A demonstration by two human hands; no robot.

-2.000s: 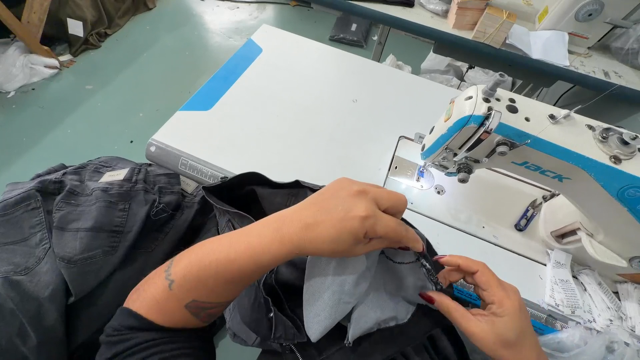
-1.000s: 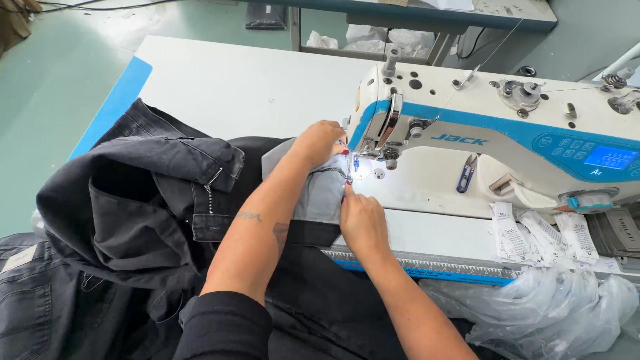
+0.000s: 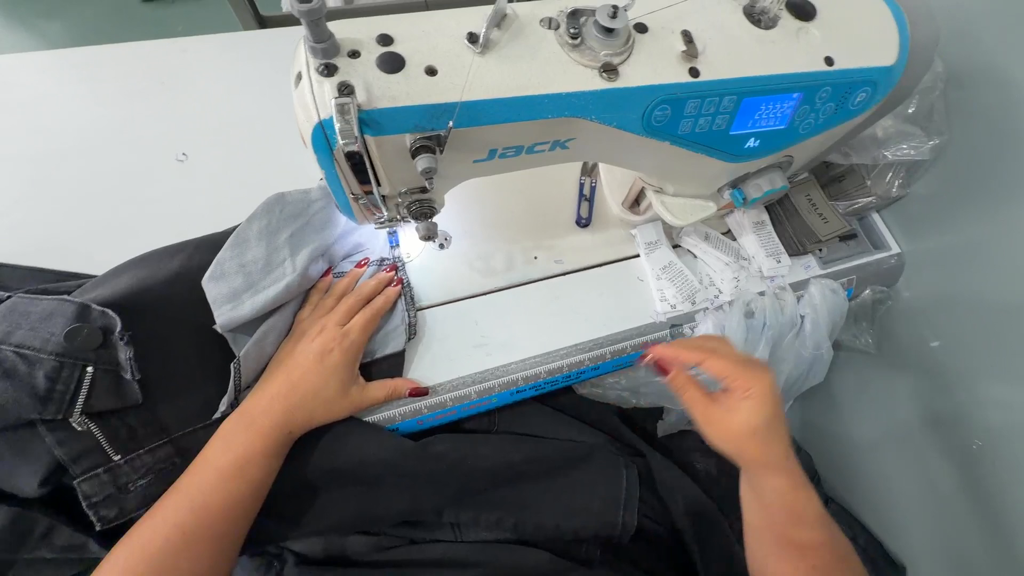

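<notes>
My left hand (image 3: 332, 344) lies flat with spread fingers on the grey pocket fabric (image 3: 268, 256) of black denim trousers (image 3: 448, 480). The fabric's overlocked edge runs under the presser foot (image 3: 393, 238) of a Jack sewing machine (image 3: 520, 104), whose lamp lights the spot. My right hand (image 3: 712, 392) is raised at the front edge of the table, slightly blurred, with thumb and forefinger close together; whether something thin is between them cannot be told. The trousers' waistband with button and zip (image 3: 92, 408) lies at the left.
Blue thread snips (image 3: 586, 196) lie on the machine bed. Printed white care labels (image 3: 668, 268) and dark woven labels (image 3: 808, 212) are at the right, beside a clear plastic bag (image 3: 800, 328). A ruler tape (image 3: 544, 388) runs along the table's front edge.
My right hand has left the fabric by the presser foot and moved right, toward the labels and bag. My left hand now lies flat on the pocket fabric. The view has shifted closer to the machine.
</notes>
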